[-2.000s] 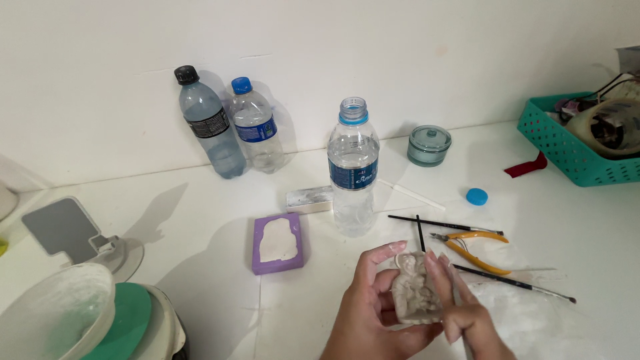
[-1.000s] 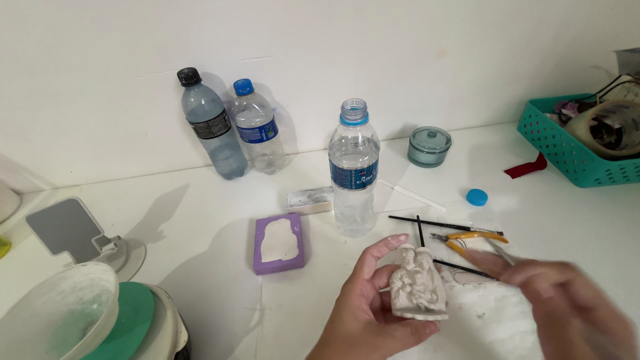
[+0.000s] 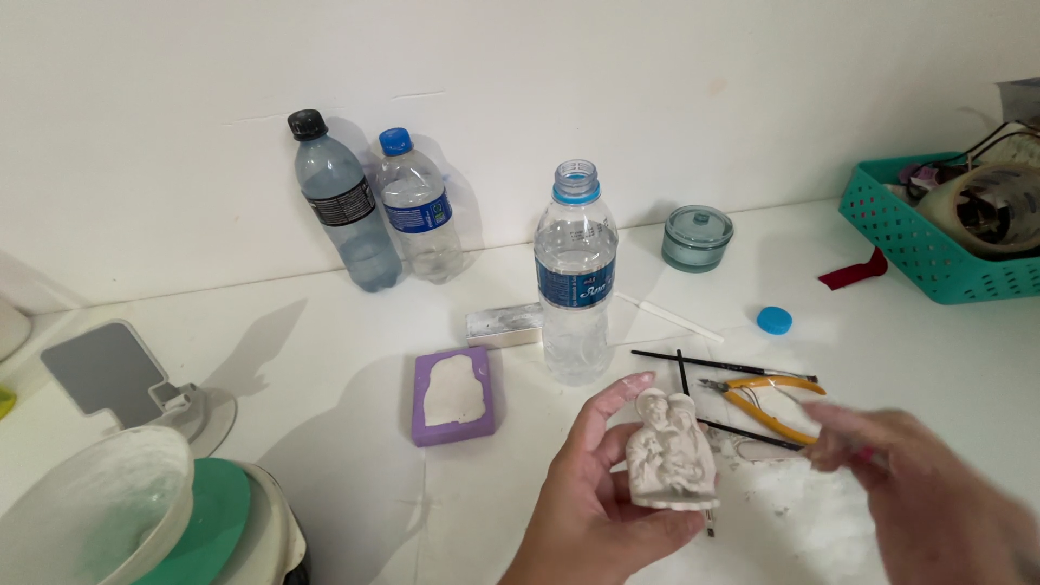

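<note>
My left hand (image 3: 601, 487) grips a small white plaster figurine (image 3: 673, 455) of clustered figures, held upright on its scalloped base. To its right, my right hand (image 3: 902, 463) is blurred; a thin pointed tool (image 3: 790, 396) seems to stick out from its fingers. Between and behind the hands lie orange-handled cutting pliers (image 3: 764, 406) and several dark paintbrushes (image 3: 723, 363). A purple silicone mold (image 3: 452, 396) filled with white material sits left of my left hand. An uncapped clear water bottle (image 3: 576, 284) stands just behind that hand.
Two capped bottles (image 3: 345, 211) (image 3: 417, 211) lean on the wall. Nearby are a metallic block (image 3: 504, 323), white stick (image 3: 678, 318), blue cap (image 3: 774, 320), lidded glass jar (image 3: 697, 238), red scrap (image 3: 855, 270), green basket (image 3: 934, 260), gray stand (image 3: 110, 370) and whitish bowl (image 3: 106, 504).
My right hand was at the figurine two seconds ago and has moved away to the right. My left hand has kept hold of the figurine.
</note>
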